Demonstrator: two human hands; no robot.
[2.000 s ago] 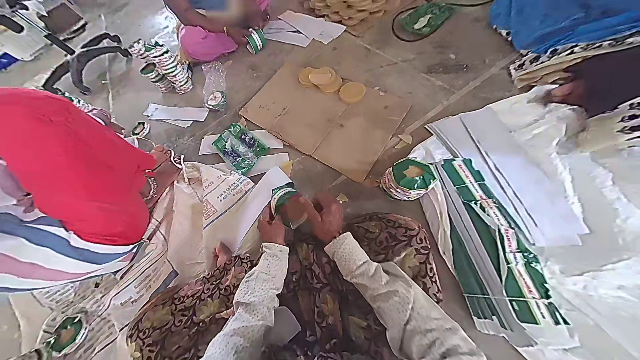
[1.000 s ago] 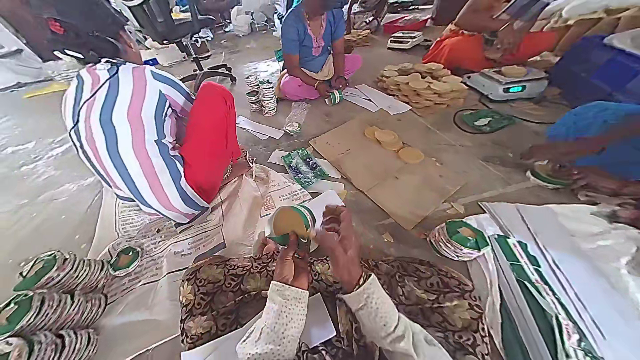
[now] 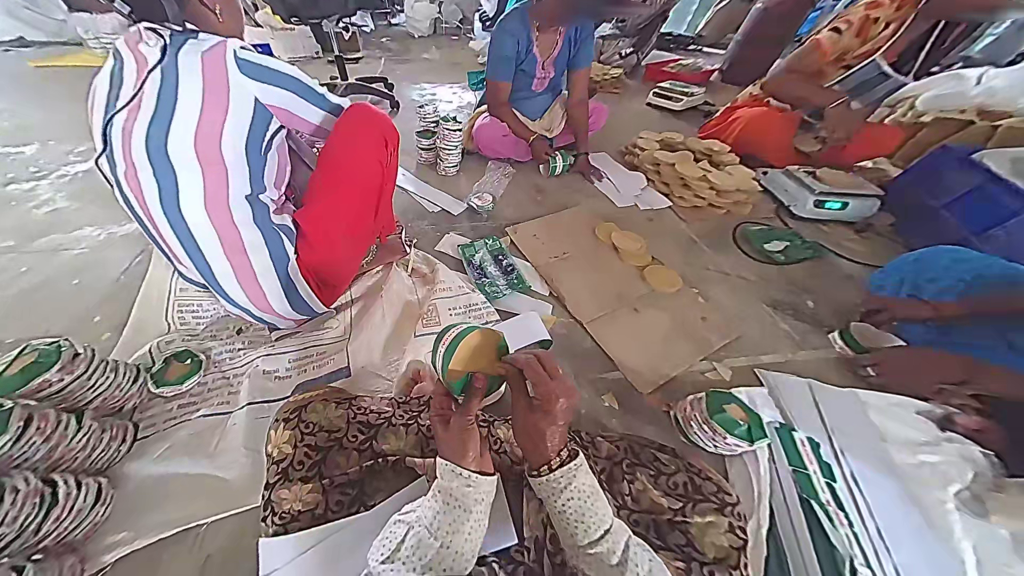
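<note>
My left hand [image 3: 464, 424] holds a short round stack of tan discs with a green and white printed paper band [image 3: 468, 356] around its side. The disc face is turned toward me. My right hand [image 3: 544, 400] touches the right edge of the stack with thumb and fingertips. Just behind it lies a white paper strip [image 3: 524, 330]. Beyond that are a green printed packet [image 3: 494, 268] and a flat cardboard sheet [image 3: 632, 312] with several tan discs [image 3: 662, 278] on it. White sheets [image 3: 344, 532] rest on my patterned lap cloth.
Rows of wrapped stacks [image 3: 64, 436] stand at the left on a printed sack [image 3: 240, 384]. Another wrapped stack [image 3: 724, 420] and long printed strips [image 3: 816, 480] lie at the right. Several people sit around. Farther back are a disc heap [image 3: 692, 168] and a digital scale [image 3: 820, 192].
The view has risen, showing more of the room. The disc face of the held stack stays toward me, while my right hand, apart from it one second ago, now touches its edge.
</note>
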